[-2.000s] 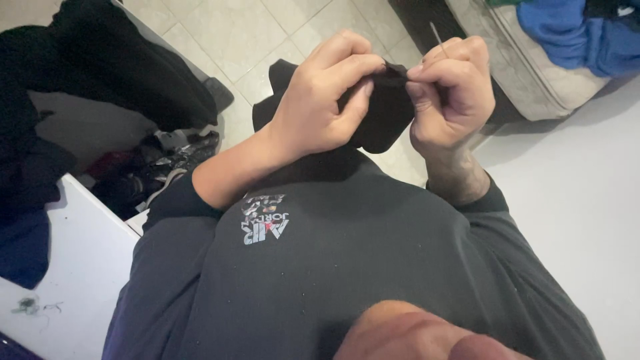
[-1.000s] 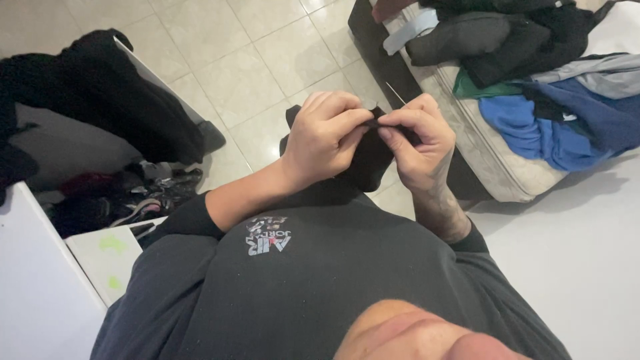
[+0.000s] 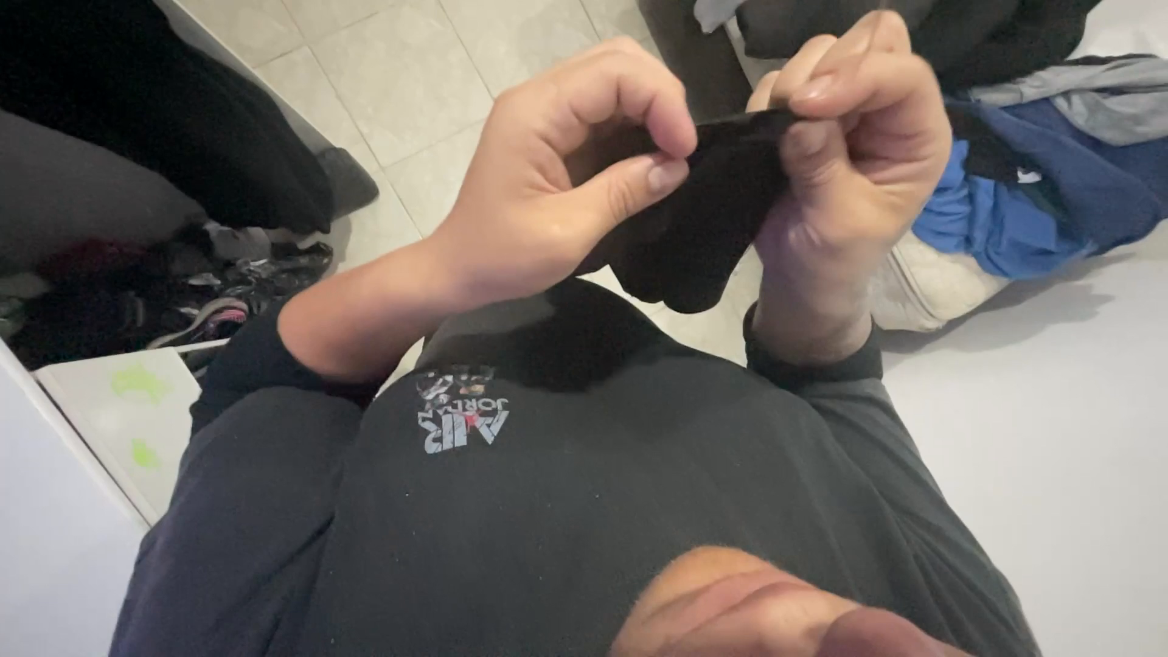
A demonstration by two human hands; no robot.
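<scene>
A piece of black cloth (image 3: 698, 228) hangs between my two hands, above the chest of my dark shirt. My left hand (image 3: 575, 173) has its thumb and bent index finger at the cloth's left part. At the upper right edge of the cloth, my right hand (image 3: 858, 137) pinches it between thumb and index finger, the other fingers curled behind. The top edge runs nearly straight from one hand to the other. Whether a thin needle-like item is still in my right hand cannot be told.
On the right, a pale mattress (image 3: 912, 283) carries blue (image 3: 976, 219), grey and dark clothes. Dark fabric (image 3: 182, 109) hangs at upper left over a pile of shoes and other items (image 3: 219, 283). A white surface (image 3: 1031, 474) lies at lower right; tiled floor (image 3: 401, 82) shows beyond.
My hands have moved apart, and the cloth's edge now spans between them; before, the fingertips were close together. The thin needle-like item at my right hand, seen earlier, no longer shows clearly.
</scene>
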